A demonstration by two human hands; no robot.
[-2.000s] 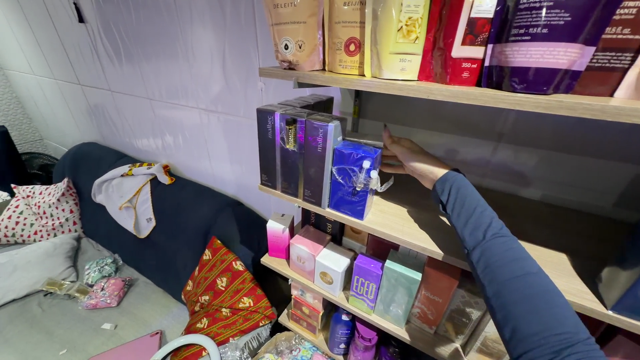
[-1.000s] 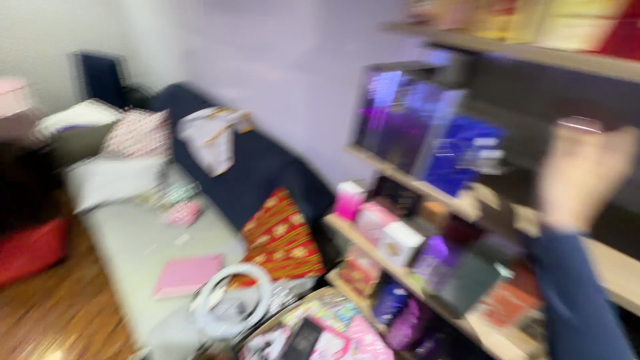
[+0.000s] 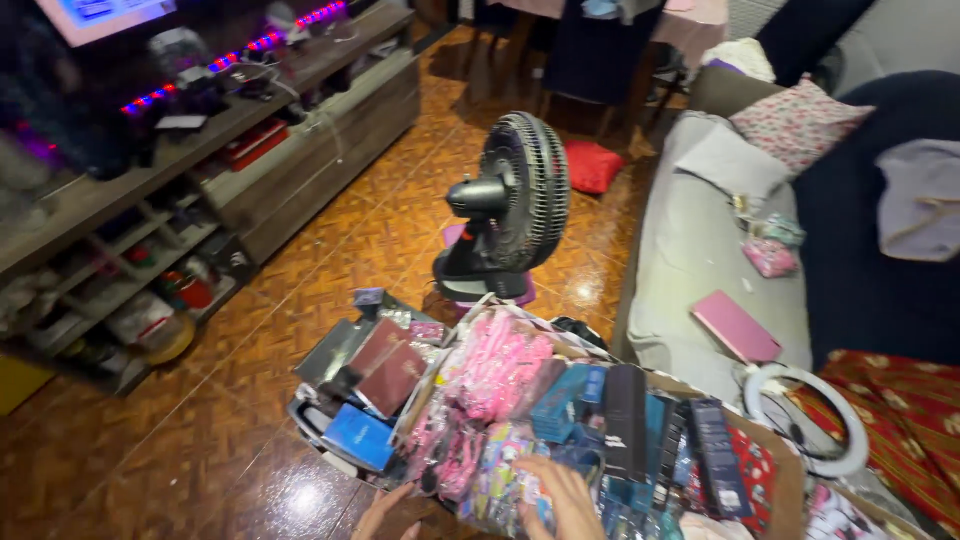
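Note:
Low in the head view, my left hand is beside the near edge of a box of goods, its fingers apart and partly cut off by the frame. My right hand rests at colourful plastic-wrapped packets; whether it grips one cannot be told. Beyond them lie pink items in clear bags. Teal boxes and a dark upright box stand to the right. On the left, a second container holds maroon boxes and a blue box.
A black fan stands just beyond the boxes. On the right is a sofa with a pink flat item and a white ring light. A wooden TV cabinet runs along the left. A red cushion lies on the floor.
The view has swung left and down, away from the shelves. The hand that was beside the blue box on the shelf is out of that place; both hands now show low at the boxes of goods.

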